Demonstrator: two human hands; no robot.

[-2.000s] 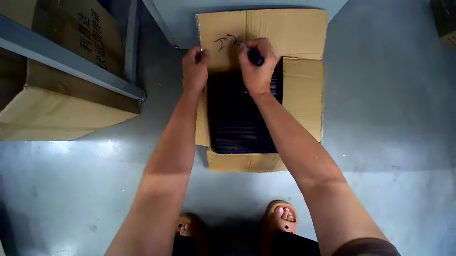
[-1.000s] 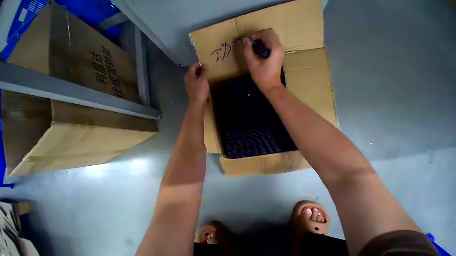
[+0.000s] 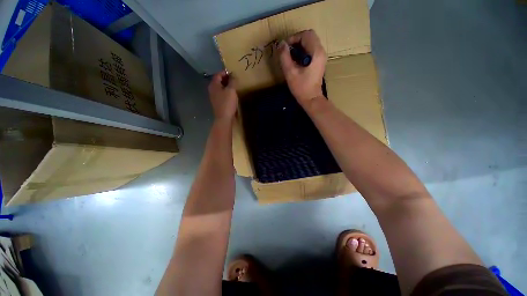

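An open cardboard carton [image 3: 306, 189] lies on the floor, with dark ridged panels [image 3: 289, 139] packed inside. Its far flap [image 3: 341, 29] is folded out and bears black handwritten strokes at its left part. My right hand [image 3: 304, 65] is shut on a dark marker pen [image 3: 300, 55], at the right end of the writing; the pen's tip is hidden by the fingers. My left hand [image 3: 223, 95] is closed at the flap's left edge. A small dark spot shows between its fingers; I cannot tell what it is.
A large brown carton [image 3: 104, 165] with black characters stands at left behind a grey metal frame [image 3: 86, 107]. Blue perforated crates [image 3: 23, 17] show at upper left. A grey panel [image 3: 196, 29] stands beyond the flap. My sandalled feet [image 3: 358, 251] are below the carton.
More black strokes show on the flap, and my right hand has moved rightward along it. The view has shifted and turned, bringing more of the left-hand carton and blue crates into view.
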